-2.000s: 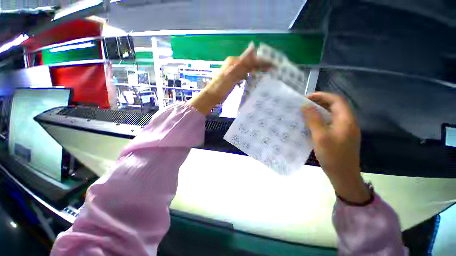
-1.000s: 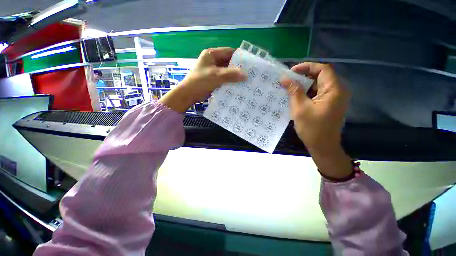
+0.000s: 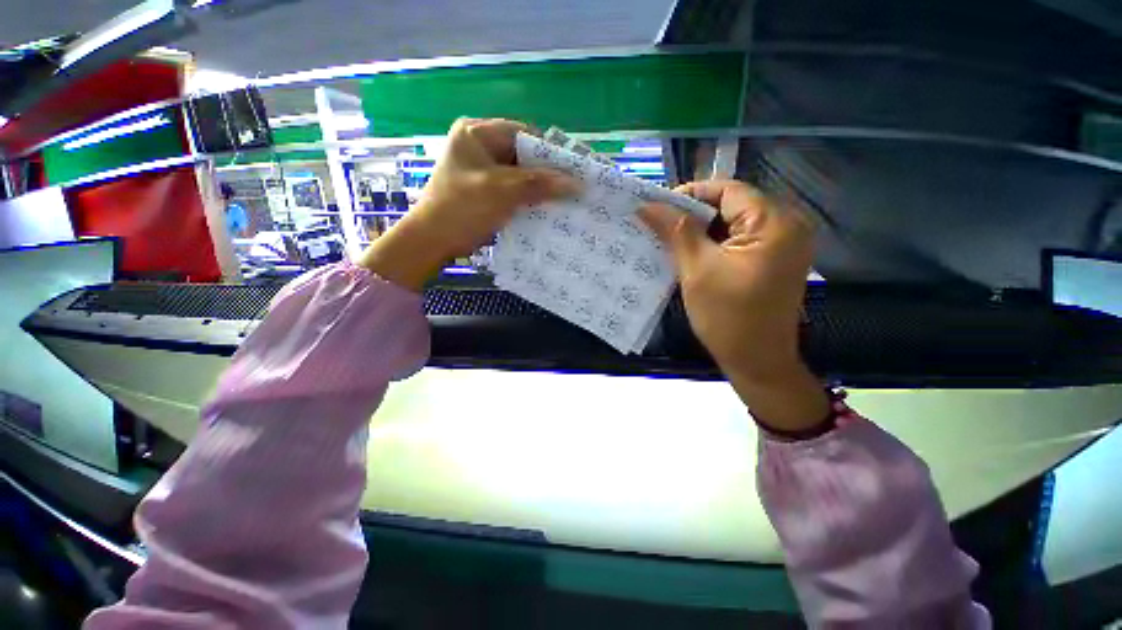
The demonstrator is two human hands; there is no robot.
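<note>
White label sheets (image 3: 584, 252) with rows of small round printed marks are held up in front of me, above the top edge of a television. At least two sheets overlap. My left hand (image 3: 482, 185) grips their upper left corner, thumb in front. My right hand (image 3: 744, 277) grips their upper right edge between thumb and fingers. The television (image 3: 578, 455) has a lit, pale white screen facing me, and its black ribbed rear cover (image 3: 861, 332) shows along the top.
Another television (image 3: 62, 357) with a lit screen stands at the left, and part of one (image 3: 1083, 492) shows at the right edge. A small lit screen (image 3: 1083, 281) is at the far right. Dark framed panels stand behind, with a green band (image 3: 554, 96) and red panels at left.
Both hands have moved left and slightly down with the sheets. The sheets, spread apart and blurred two seconds ago, now lie more closely over each other.
</note>
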